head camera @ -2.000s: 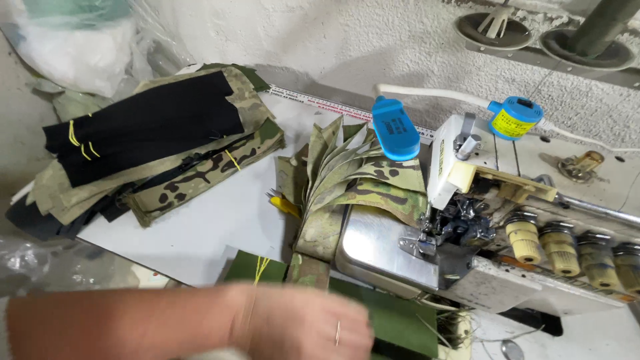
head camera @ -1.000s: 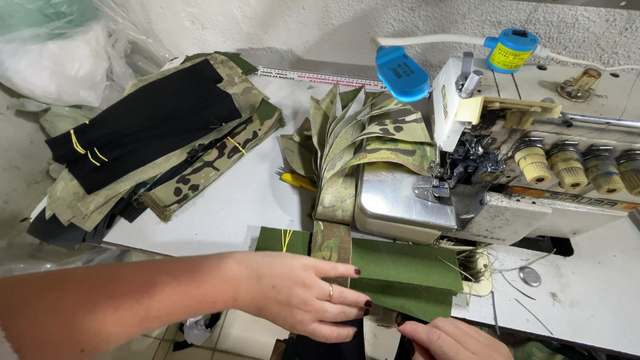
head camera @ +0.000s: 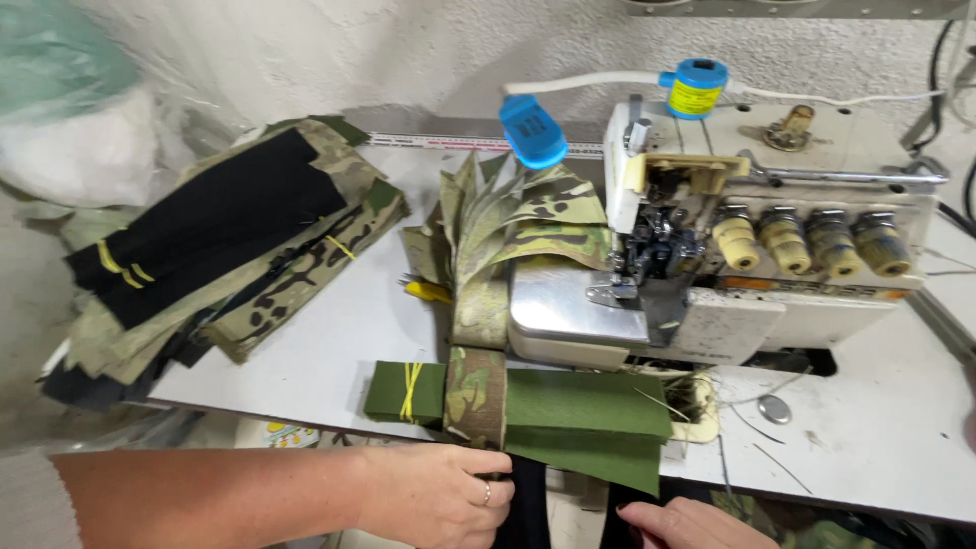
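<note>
My left hand (head camera: 438,492), with a ring on one finger, is closed on the lower end of a camouflage fabric strip (head camera: 476,389) at the table's front edge. That strip lies across a stack of green fabric pieces (head camera: 572,400) tied with yellow thread (head camera: 411,390). Behind it, camouflage pieces (head camera: 526,206) fan out beside the metal plate of a white overlock sewing machine (head camera: 579,301). My right hand (head camera: 682,526) is at the bottom edge, partly out of view, near black fabric (head camera: 625,507); whether it grips anything is hidden.
Bundled black fabric pieces (head camera: 229,221) and camouflage pieces (head camera: 305,282) lie at the left. Yellow-handled snips (head camera: 427,290) rest behind the strip. A blue lamp (head camera: 534,133) hangs by the machine head. A round metal disc (head camera: 775,409) and loose threads lie at the right.
My left hand has moved from on top of the green stack down to the strip's end at the table edge. My right hand has moved right, apart from the left.
</note>
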